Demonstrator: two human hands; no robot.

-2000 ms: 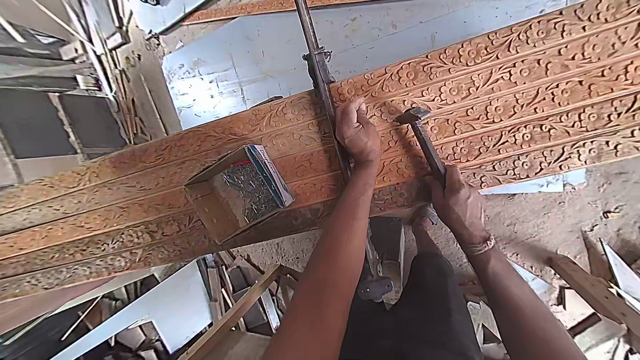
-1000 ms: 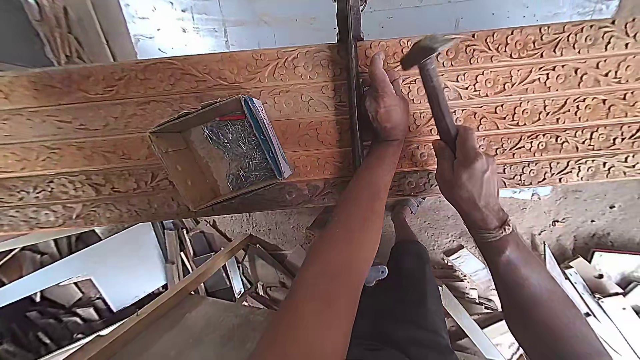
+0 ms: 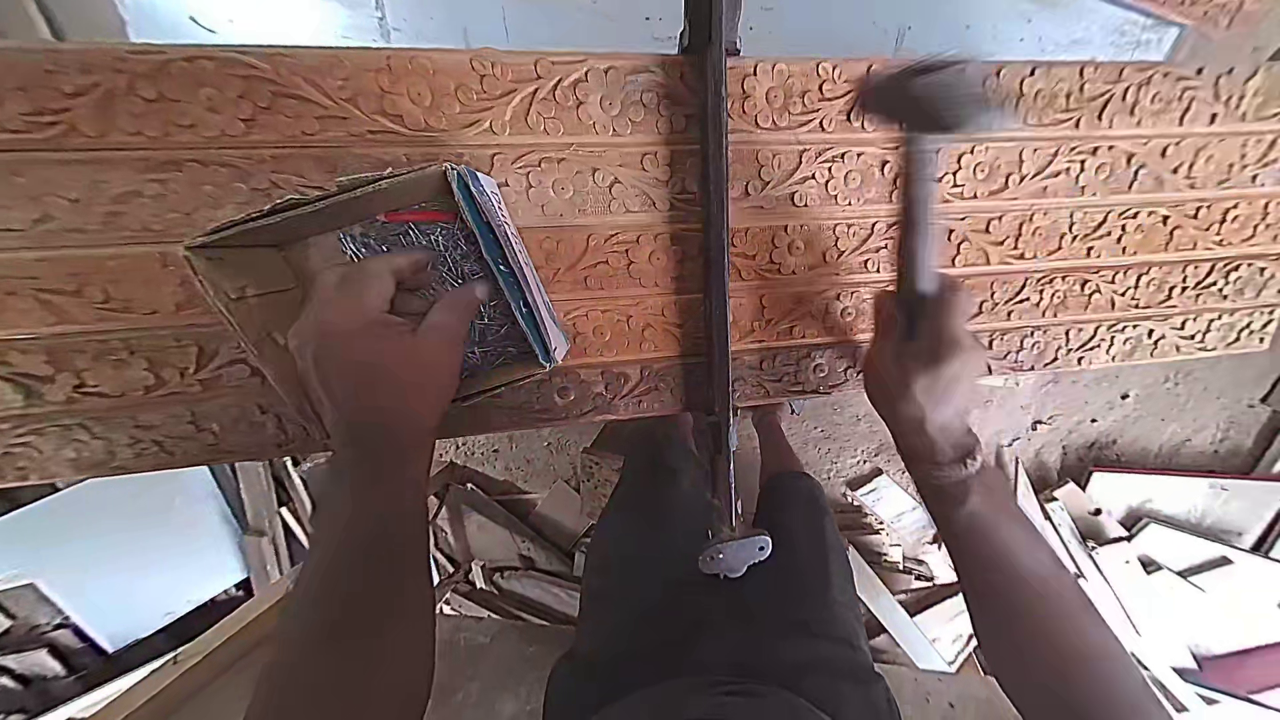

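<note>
My left hand (image 3: 385, 335) reaches into an open cardboard box (image 3: 245, 270) of loose nails (image 3: 490, 320), its thumb and fingers bent over them; whether it pinches a nail I cannot tell. A small red item (image 3: 420, 215) lies among the nails. The box rests on a long wooden panel (image 3: 620, 270) carved with rows of flowers. My right hand (image 3: 925, 360) grips a hammer (image 3: 918, 200), held up over the panel's right part, its head blurred. Between my hands a metal bar clamp (image 3: 718, 260) crosses the panel, its handle end near my legs.
Wood offcuts (image 3: 520, 550) and scraps lie on the ground below the panel, with pale boards (image 3: 130, 550) at the left and more (image 3: 1190, 510) at the right. A light sheet (image 3: 600, 25) is beyond the far edge. My legs are at the panel's near edge.
My left hand has moved left from beside the clamp to the box of nails. My right hand still grips the hammer. The view has shifted and turned.
</note>
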